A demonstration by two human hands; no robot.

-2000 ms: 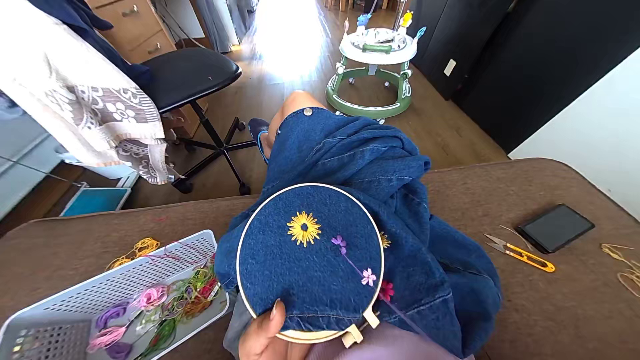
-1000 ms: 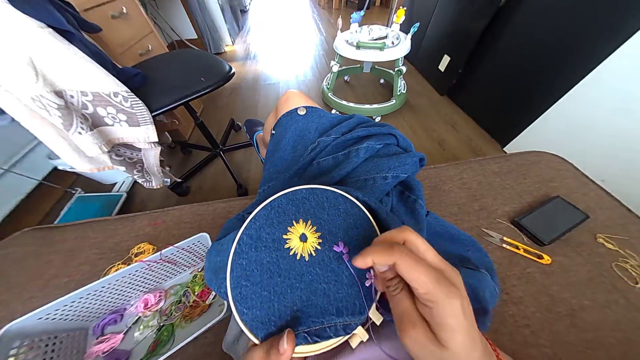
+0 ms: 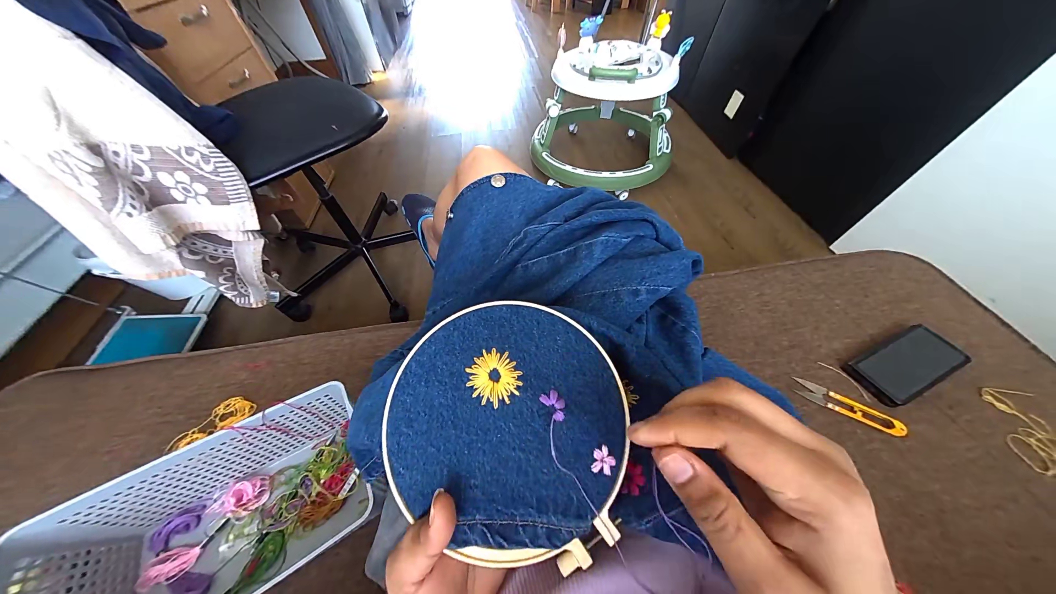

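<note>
My left hand (image 3: 437,544) grips the lower left rim of a round wooden embroidery hoop (image 3: 394,371), thumb on top. Blue denim (image 3: 462,445) is stretched in the hoop, bearing a yellow stitched flower (image 3: 494,377), a purple one (image 3: 553,404) and a light pink one (image 3: 603,460). Purple thread (image 3: 564,470) runs from the purple flower down over the rim. My right hand (image 3: 742,470) is just right of the hoop, thumb and forefinger nearly together; whether a needle is between them is too small to tell. A dark pink flower (image 3: 633,478) shows outside the hoop.
A grey plastic basket (image 3: 330,408) of coloured floss stands at left, yellow thread (image 3: 216,421) behind it. Yellow thread snips (image 3: 858,408), a black phone-like device (image 3: 907,363) and loose thread (image 3: 1023,429) lie at right. Beyond are a black chair (image 3: 297,115) and a green-white baby walker (image 3: 606,169).
My right hand, out of view in the oldest frame, came in over the hoop's right side and has since moved right, off the fabric. My left hand still holds the hoop.
</note>
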